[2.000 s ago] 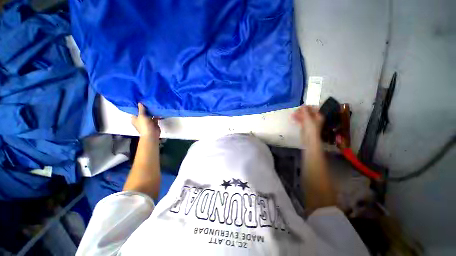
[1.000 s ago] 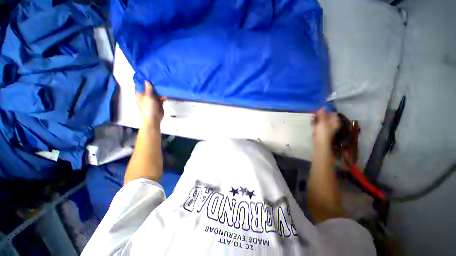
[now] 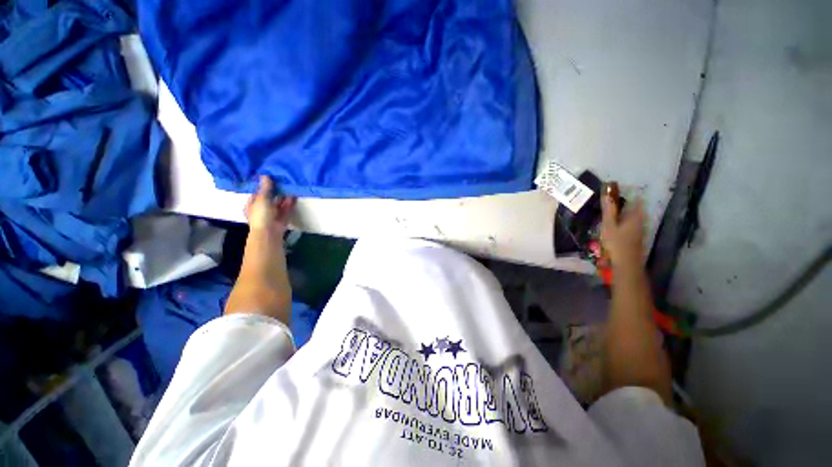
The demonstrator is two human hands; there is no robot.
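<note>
A shiny blue jacket, lining side up (image 3: 365, 100), lies on the white padded ironing table (image 3: 620, 82), its straight hem (image 3: 392, 193) towards me. My left hand (image 3: 270, 208) grips the hem near its left corner with thumb and fingers. My right hand (image 3: 622, 224) is closed around the orange-brown handle of the steam iron (image 3: 573, 224), at the table's front right edge, apart from the jacket. A white tag with print (image 3: 564, 186) lies between the jacket's right corner and the iron, partly over the iron's dark body.
A large crumpled heap of blue jackets (image 3: 73, 137) is at the left beside the table. A dark long-bladed tool (image 3: 689, 201) is at the right. The iron's red hose end (image 3: 673, 321) and a grey cable (image 3: 775, 315) run right. More blue cloth (image 3: 196, 319) lies lower left.
My right hand has left the jacket's right corner and taken hold of the iron's handle. The tag now shows at that corner. My left hand remains on the hem.
</note>
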